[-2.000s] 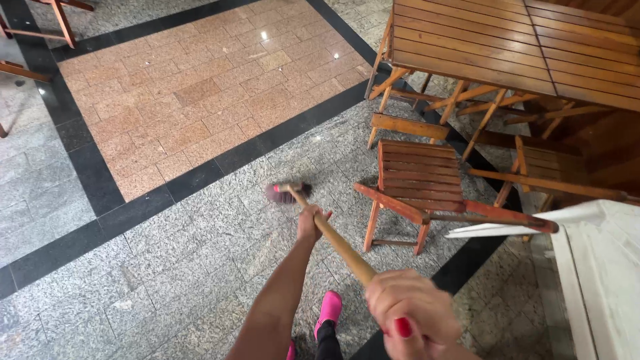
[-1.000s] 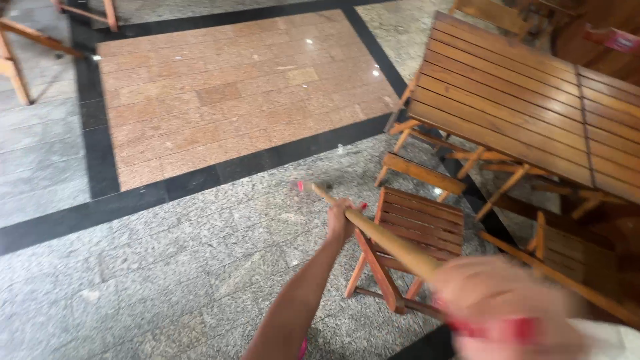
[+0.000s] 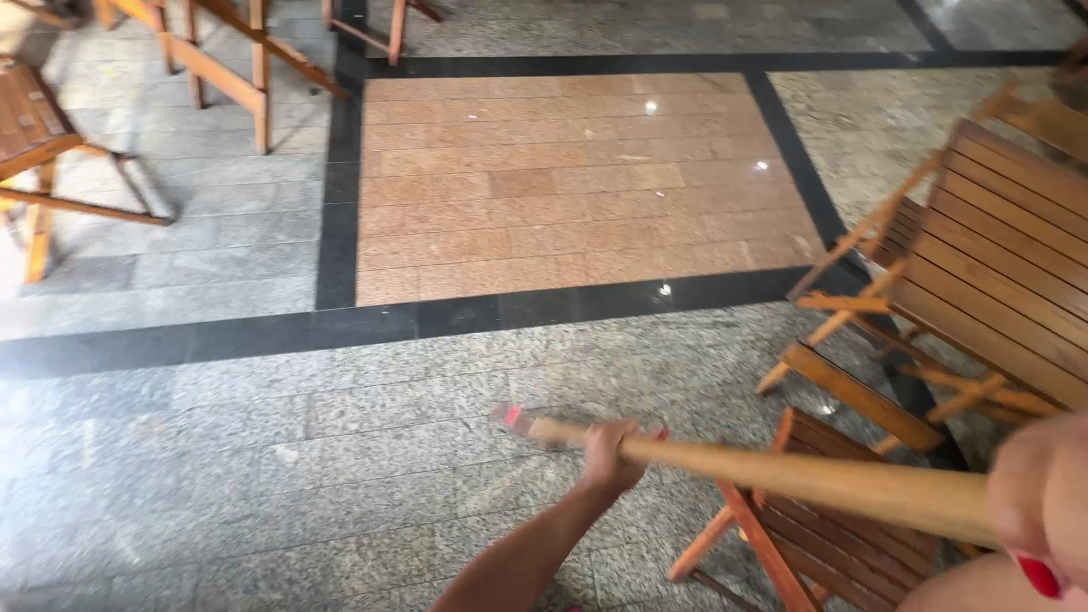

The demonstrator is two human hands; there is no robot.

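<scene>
A long wooden broom handle [image 3: 807,480] slants across the lower right of the head view. My left hand [image 3: 614,457] is closed around its lower part, near the far end. My right hand [image 3: 1041,501], large and close at the right edge, grips the near end and is partly cut off by the frame. At the far end, the small blurred broom head [image 3: 514,418] with a pink part is over the grey granite floor [image 3: 340,476]. Its bristles are too blurred to make out.
A folding wooden chair [image 3: 850,544] stands beneath the handle, beside a slatted wooden table [image 3: 1003,255]. More wooden furniture [image 3: 225,76] and a stool-like seat [image 3: 34,119] are at the upper left. Small white bits [image 3: 665,290] dot the dark floor border [image 3: 510,313].
The view has swung left, bringing in more furniture there. Both hands still hold the handle, which now lies flatter across the view. The pink shoe seen earlier has mostly left the view.
</scene>
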